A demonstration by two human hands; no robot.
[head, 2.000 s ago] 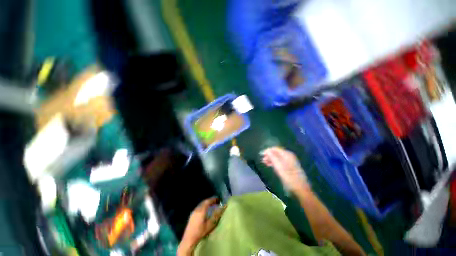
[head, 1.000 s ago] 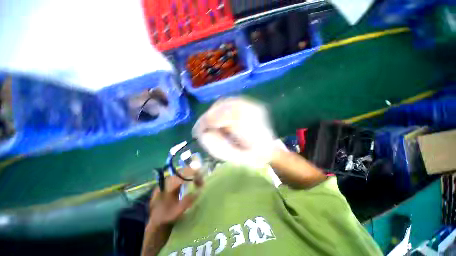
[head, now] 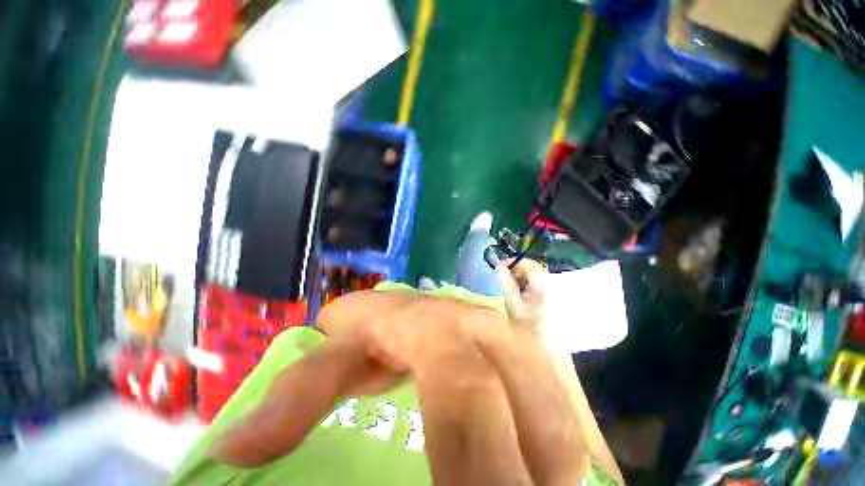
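My left hand (head: 427, 370) is large and blurred, close to the camera. Its thumb is spread to the left and its fingers run down to the bottom edge. I see nothing in it; the fingertips are cut off. My right hand (head: 524, 288) is farther away, right of centre, closed on a thin black cable (head: 524, 249) with a small dark part at its end. A flat white thing (head: 586, 306) lies at this hand's right side; I cannot tell if it is a loose glove or a sheet.
A blue bin (head: 408, 190) with black parts stands left of centre, beside black trays (head: 275, 218) and a red bin (head: 248, 346). A black box (head: 598, 204) with cables is at the right. A teal-matted bench (head: 806, 228) with tools and parts lies far right. The green floor (head: 484, 114) has yellow lines.
The view has turned, so the bins now lie to the left. My left hand has come up close to the camera, away from the cable. The cable now shows at my right hand.
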